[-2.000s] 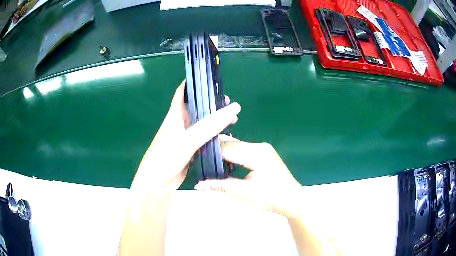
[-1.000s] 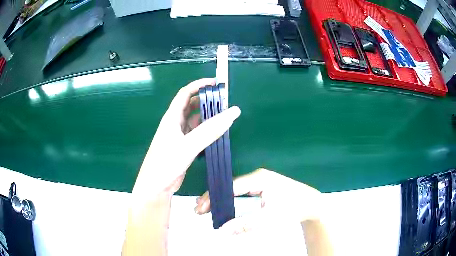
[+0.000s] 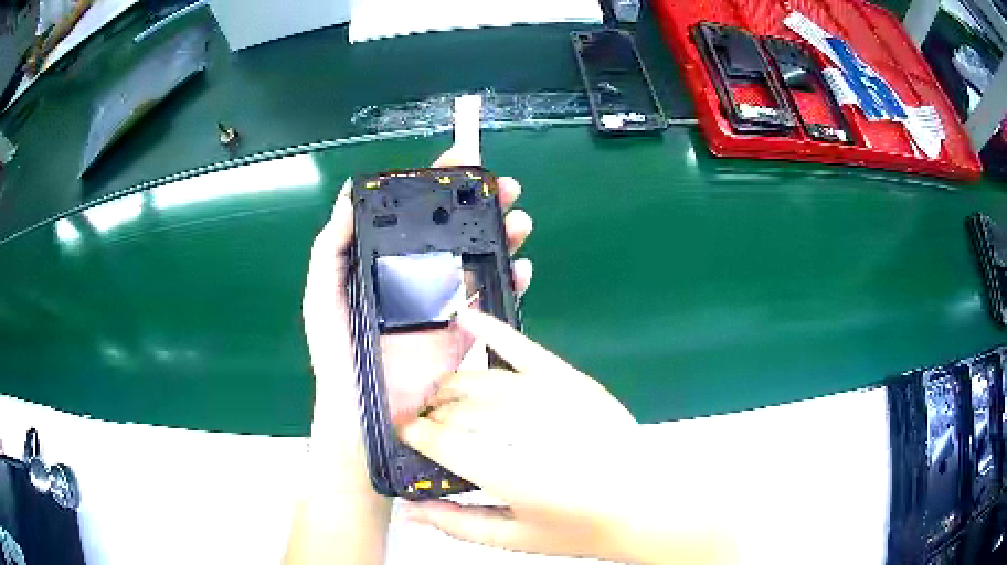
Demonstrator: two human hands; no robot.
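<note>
A stack of black phone middle frames (image 3: 414, 230) lies face up in my left hand (image 3: 331, 298), over the near part of the green surface. The top frame shows gold-orange spots at both ends, a large window opening and a shiny grey panel. My left hand holds the stack from below, with fingertips showing past its right edge. My right hand (image 3: 530, 430) is over the lower right of the stack, its index finger at the window opening. Whether it grips anything is unclear.
A red tray (image 3: 729, 141) at the top right holds frames and a blue-and-white packet. A loose frame (image 3: 621, 83) lies left of it. Another dark frame (image 3: 990, 265) is at the right edge. Rows of frames (image 3: 941, 464) stand at the lower right. A white strip (image 3: 467, 124) crosses the far edge.
The stack has turned from side-on to face up, showing the top frame's face. My right hand has moved from its lower end onto the face. A dark frame now shows at the right edge.
</note>
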